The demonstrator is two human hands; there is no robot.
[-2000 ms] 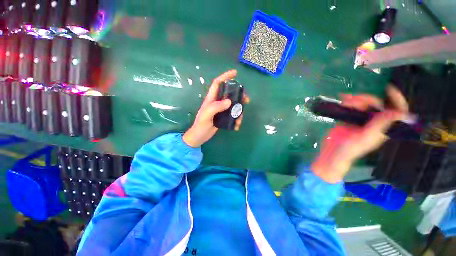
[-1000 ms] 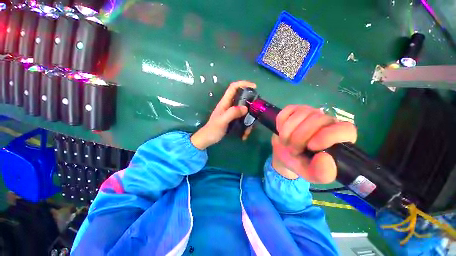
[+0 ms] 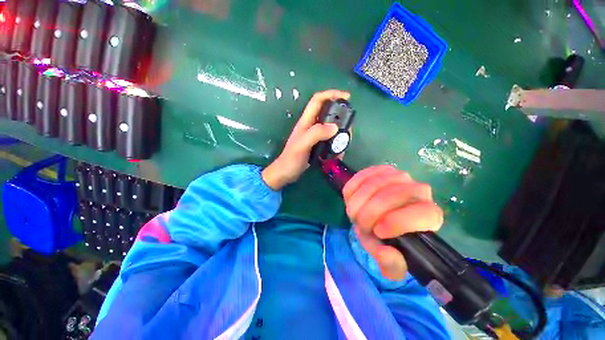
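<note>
My left hand (image 3: 304,143) grips a black speaker unit (image 3: 337,117) upright over the green bench; a pale round disc shows on it. My right hand (image 3: 391,206) is closed in a fist around a black electric screwdriver (image 3: 444,269). The screwdriver's tip end glows pinkish and meets the lower part of the unit, just below the pale disc. The exact contact point is hard to see. A blue screw tray (image 3: 402,54) full of silvery grains lies beyond my hands, to the right.
Rows of black units (image 3: 136,126) stand at the left, with more units (image 3: 109,229) below the bench edge. A blue stool (image 3: 43,206) is at the lower left. A pale bar (image 3: 564,101) and a loose black unit (image 3: 569,69) are at the right. Clear plastic scraps (image 3: 235,84) lie on the bench.
My right hand has brought the screwdriver in from the right to the unit. Since one second ago its tip has moved from the unit's top to its lower part. My left hand keeps its hold.
</note>
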